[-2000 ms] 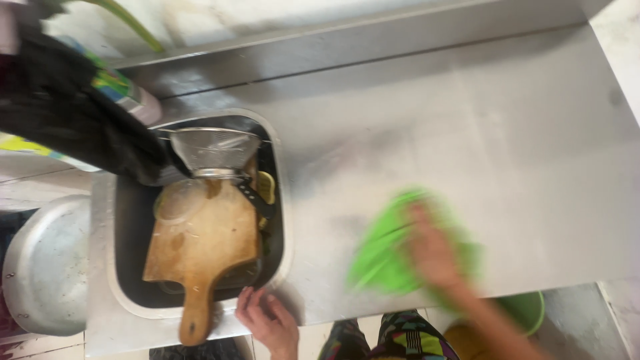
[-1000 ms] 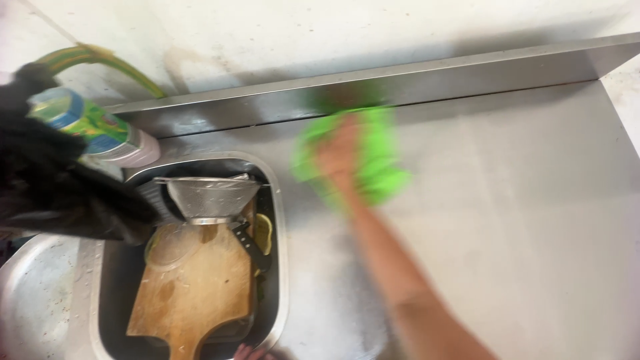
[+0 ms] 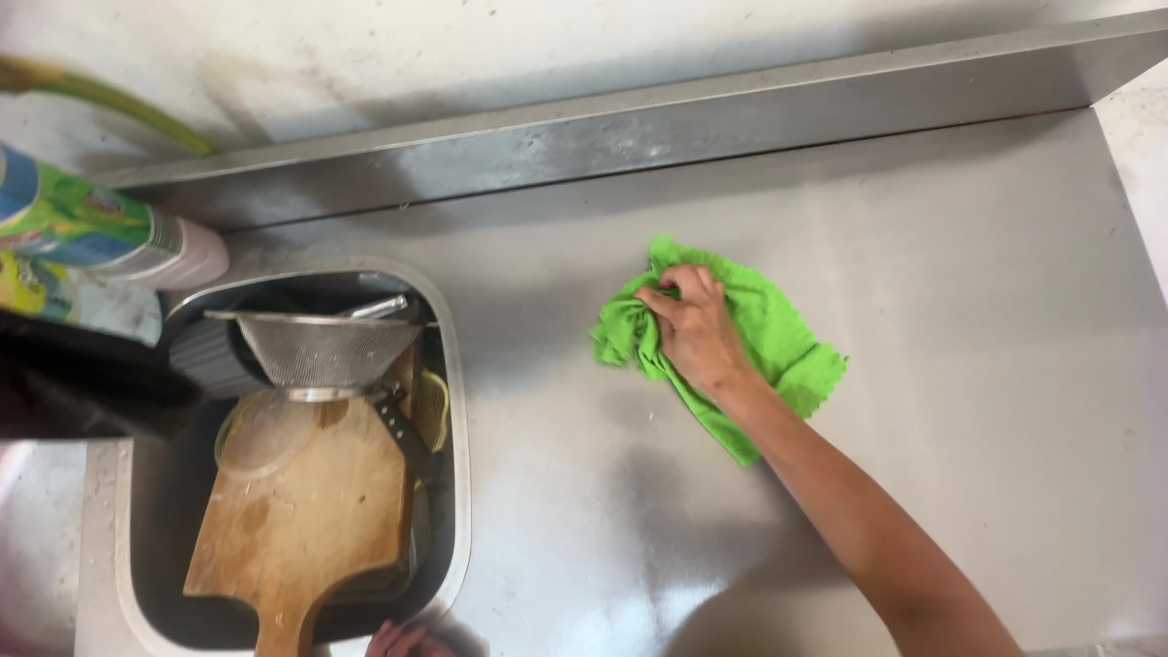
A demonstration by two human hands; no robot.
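A bright green cloth (image 3: 776, 342) with zigzag edges lies spread and partly bunched on the stainless steel counter (image 3: 958, 365). My right hand (image 3: 698, 328) presses on it, its fingers curled into the bunched part. At the bottom edge of the view, only the fingers of my left hand (image 3: 406, 641) show, by the front rim of the sink (image 3: 461, 511); whether they touch the rim cannot be told. Inside the sink, a wooden cutting board (image 3: 315, 493) lies with its handle toward me. A metal mesh strainer (image 3: 328, 351) rests over the board's far end.
A black-handled utensil (image 3: 406, 433) lies beside the board in the sink. Bottles (image 3: 119, 228) stand at the back left, near a black object (image 3: 82, 379) that juts in. A raised steel backsplash (image 3: 584, 137) runs along the wall, and a yellow-green hose (image 3: 119, 105) hangs behind.
My right hand, with the green cloth, was at the foot of the backsplash one second ago and is now nearer the middle of the counter. Two seconds ago it was near the front edge.
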